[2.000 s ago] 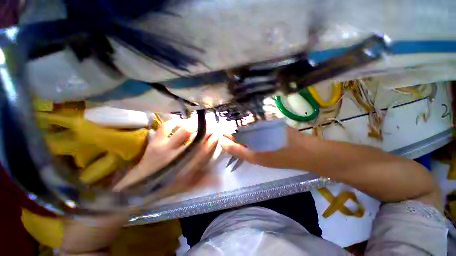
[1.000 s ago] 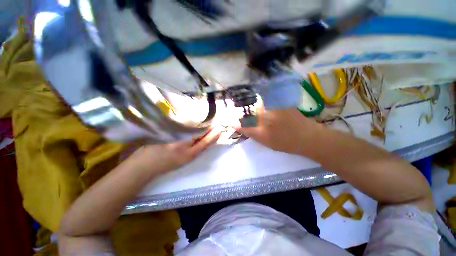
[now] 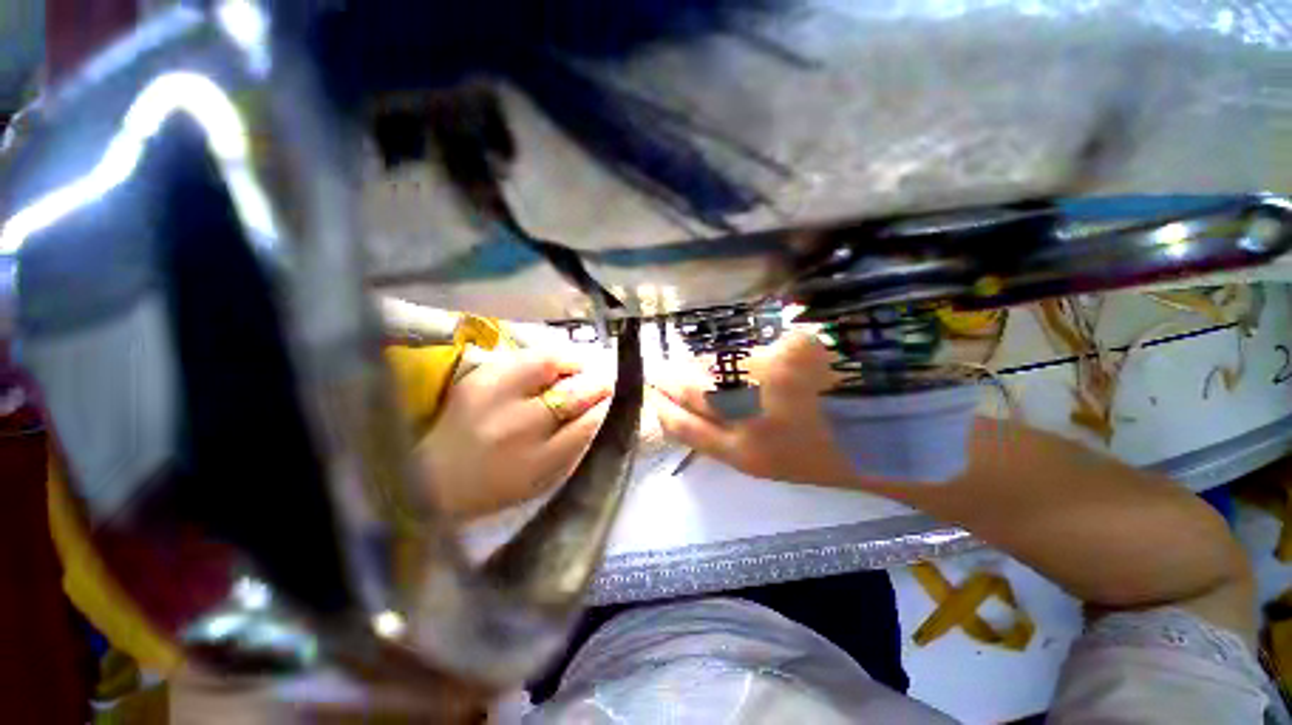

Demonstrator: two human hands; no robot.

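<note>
My left hand (image 3: pixel 517 429), with a ring on one finger, is beside the bright sewing spot, fingers bent and pointing right. Mustard cloth (image 3: pixel 422 380) lies against its back edge. My right hand (image 3: pixel 772 422) is on the other side of the spot, fingertips close to the left ones. A thin dark metal point (image 3: pixel 686 462) shows below the right fingers; its other end is hidden. Glare washes out the fingertips and any cloth between them. The tension dial (image 3: pixel 903 429) and chrome guard (image 3: pixel 595 496) partly cover the hands.
The white machine head (image 3: pixel 964 128) spans the top, with a dark tassel (image 3: pixel 638 135). A large chrome loop (image 3: pixel 213 354) blocks the left. Beige thread ends (image 3: pixel 1084 361) lie right of a partly hidden yellow loop (image 3: pixel 975 323). The table has silver edging (image 3: pixel 794 555); a mustard strip (image 3: pixel 975 606) lies below.
The camera view has shifted, so the chrome parts now cover more of the left side. My left hand is bent more beside the sewing spot, with mustard cloth against it. The green loop is now hidden.
</note>
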